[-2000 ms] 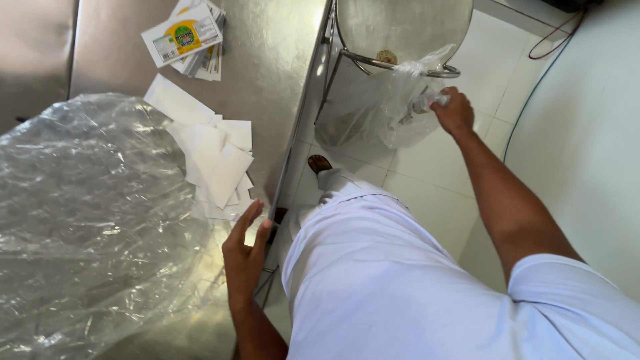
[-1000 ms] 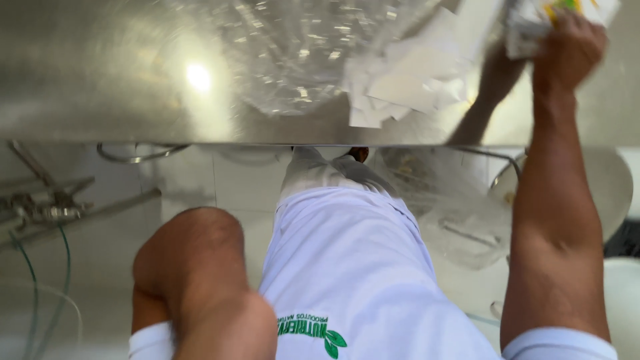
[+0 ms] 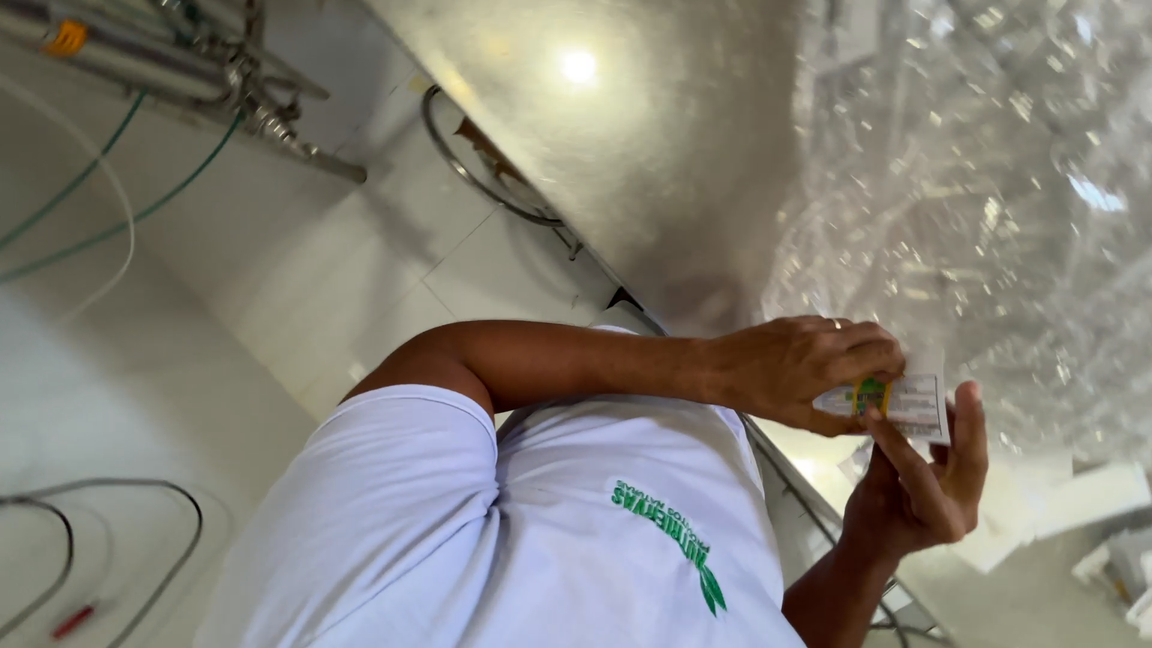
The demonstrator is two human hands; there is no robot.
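Printed paper labels (image 3: pixel 916 405), white with a green and yellow patch, are held over the front edge of a stainless steel table (image 3: pixel 684 180). My left hand (image 3: pixel 805 373), with a ring on one finger, grips their left end between thumb and fingers. From below, my right hand (image 3: pixel 927 490) has one fingertip on the printed face and other fingers partly hidden behind the labels; another finger points up, apart from them. Clear crinkled plastic sheeting (image 3: pixel 972 225) covers the table beyond my hands. White paper pieces (image 3: pixel 999 504) lie to the right of my right hand.
More labels or papers (image 3: pixel 1120 571) lie at the lower right. A round metal stool-like rim (image 3: pixel 486 189) shows beside the table edge. Metal pipes with fittings (image 3: pixel 261 108) and green hoses (image 3: pixel 171 211) are at upper left. A dark cable (image 3: pixel 180 504) runs over the floor at lower left.
My right hand has left the thin plastic bag by the stool and come over to the table with labels. Both hands are now together at the labels. The view has swung strongly to the left.
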